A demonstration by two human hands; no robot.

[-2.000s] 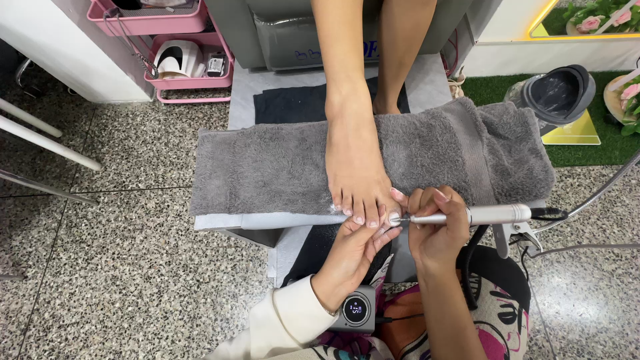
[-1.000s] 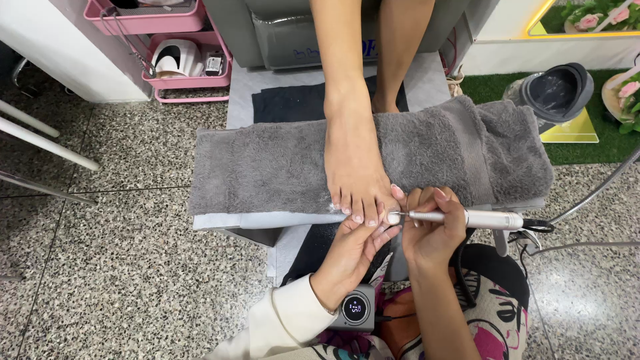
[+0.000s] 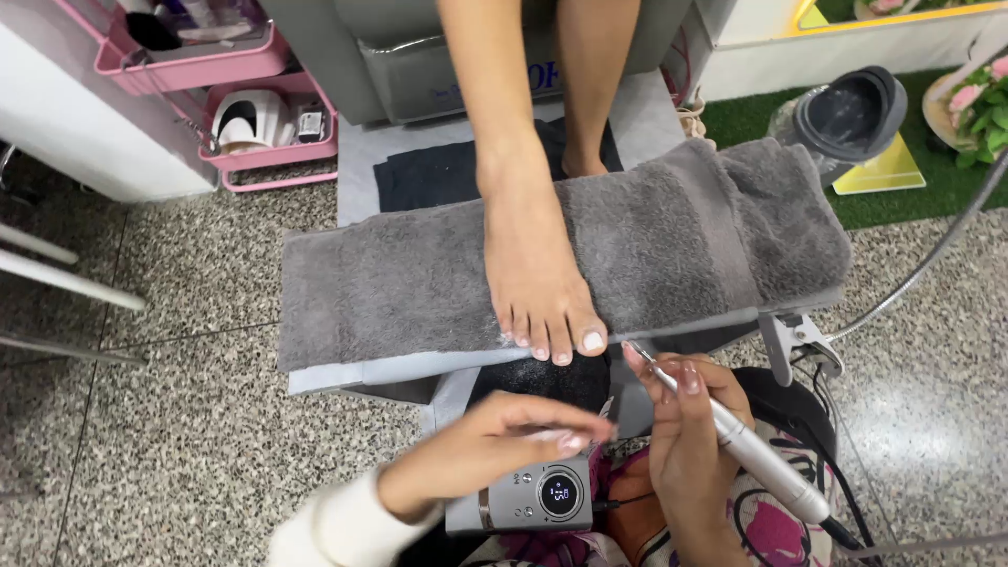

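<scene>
Another person's bare foot (image 3: 531, 244) rests on a grey towel (image 3: 386, 291) laid over a padded footrest. Its big toenail shows a white surface, and white dust lies by the small toes. My right hand (image 3: 693, 425) holds a silver electric nail drill handpiece (image 3: 752, 453), its bit pointing up and left, just right of the big toe and apart from it. Below the toes, my left hand (image 3: 496, 441) is blurred and touches neither foot nor drill; its fingers extend to the right with nothing seen in them. Under it is the grey drill control unit (image 3: 535, 500) with a lit display.
A metal clamp (image 3: 799, 346) with a flexible arm grips the footrest's right end. A lidded cup (image 3: 846, 118) stands on artificial grass near a flower pot (image 3: 949, 110). At upper left is a pink trolley (image 3: 268, 157). Black cable runs from the handpiece at lower right.
My left hand has let go of the toes and moved down. My right hand has drawn the drill away from the big toe, and the handpiece now slants instead of lying nearly level.
</scene>
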